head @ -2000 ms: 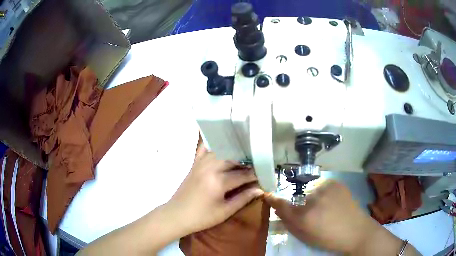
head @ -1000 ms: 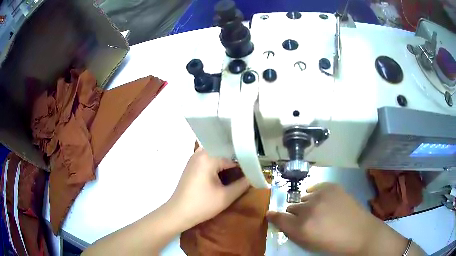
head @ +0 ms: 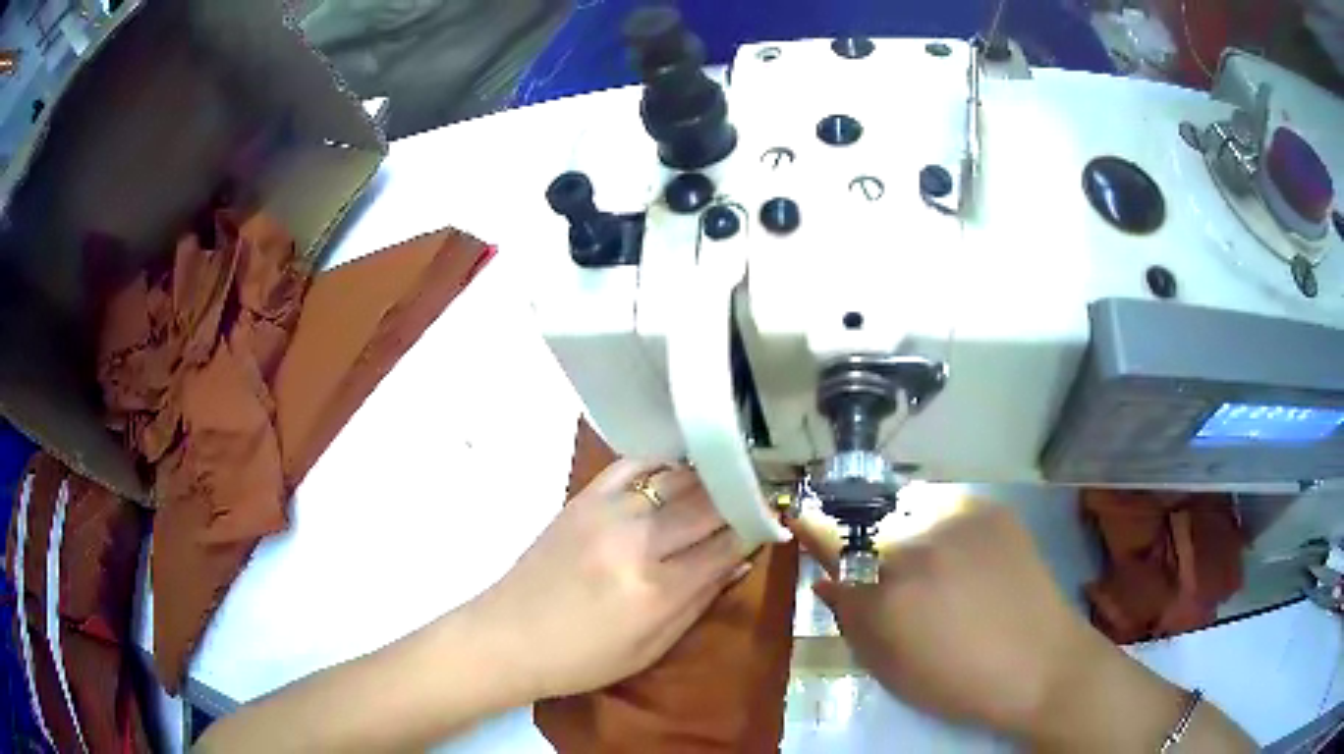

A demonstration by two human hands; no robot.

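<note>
The flat cut panel, rust-brown, lies under the sewing machine head and runs towards me. My left hand, with a ring, lies palm down on it, left of the needle area; some fingertips are hidden behind the white take-up lever guard. My right hand is blurred, right of the needle area, its fingertips by the panel's right edge; whether it pinches fabric cannot be told. The needle and presser foot are mostly hidden behind the guard and the thread tension dial.
An open cardboard box at upper left holds crumpled rust-brown pieces. A stack of cut panels lies beside it. Striped garment parts are at the left edge. A rust-brown heap and the grey control panel are at right.
My left hand has flattened onto the panel from a more pinched pose. My right fingertips moved away from the needle area, then back up beside it. The machine head has shifted left in view.
</note>
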